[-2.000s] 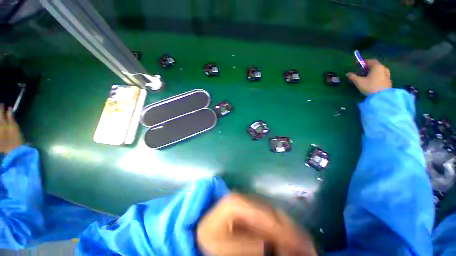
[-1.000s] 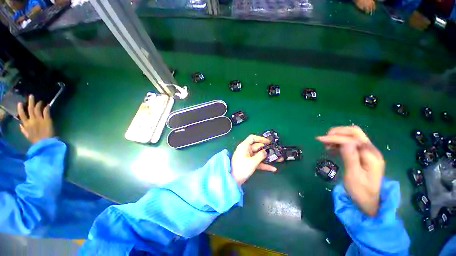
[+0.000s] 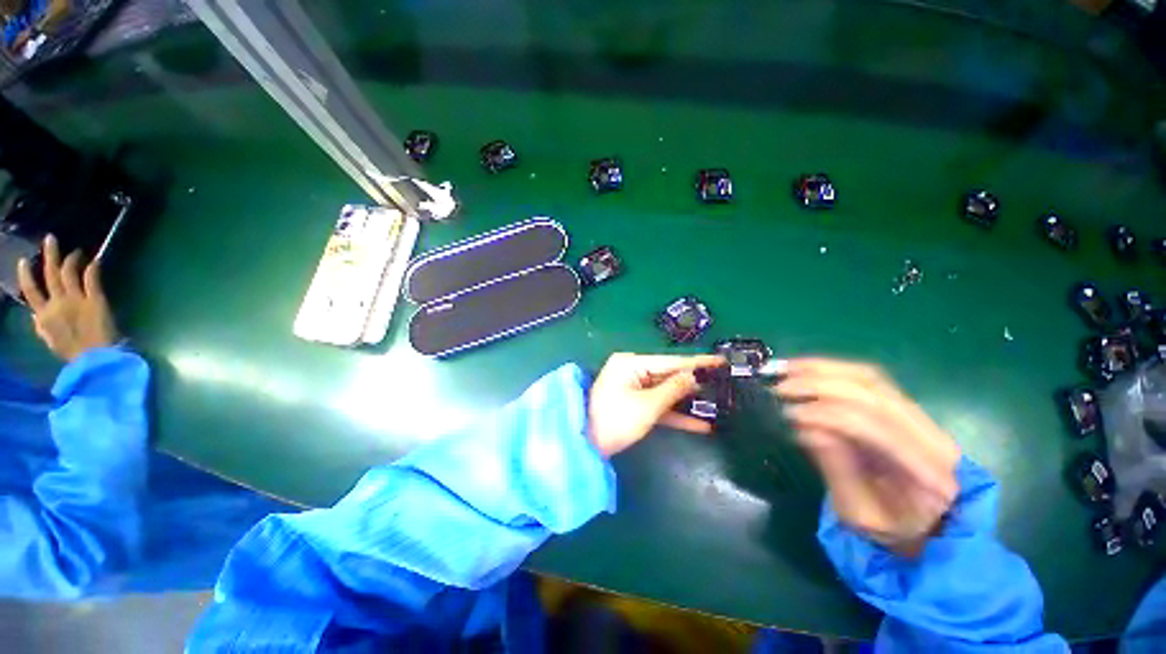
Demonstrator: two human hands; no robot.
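My left hand [image 3: 639, 399] holds a small black electronic unit [image 3: 707, 394] between thumb and fingers, low over the bench. My right hand [image 3: 859, 441] is blurred, just right of it, fingers bent toward the unit; whether it holds anything is not clear. Another unit [image 3: 744, 357] lies just behind the held one, partly hidden by my fingers. One more unit [image 3: 685, 319] lies farther back, and one [image 3: 600, 265] sits beside the oblong case. A spaced row of similar units [image 3: 715, 187] runs across the back of the bench.
An open oblong case [image 3: 496, 308] and a patterned phone [image 3: 356, 275] lie left. A slanting metal post [image 3: 307, 102] has a white cord [image 3: 439, 201] at its foot. Units surround a clear bag [image 3: 1138, 428] at right. Tiny scraps [image 3: 908, 276] lie mid-right. Another person's hand [image 3: 68, 300] is far left.
My left hand first came in from the front and now holds a unit. My right hand moved from the back row to near the left. The near-right unit no longer shows in its spot.
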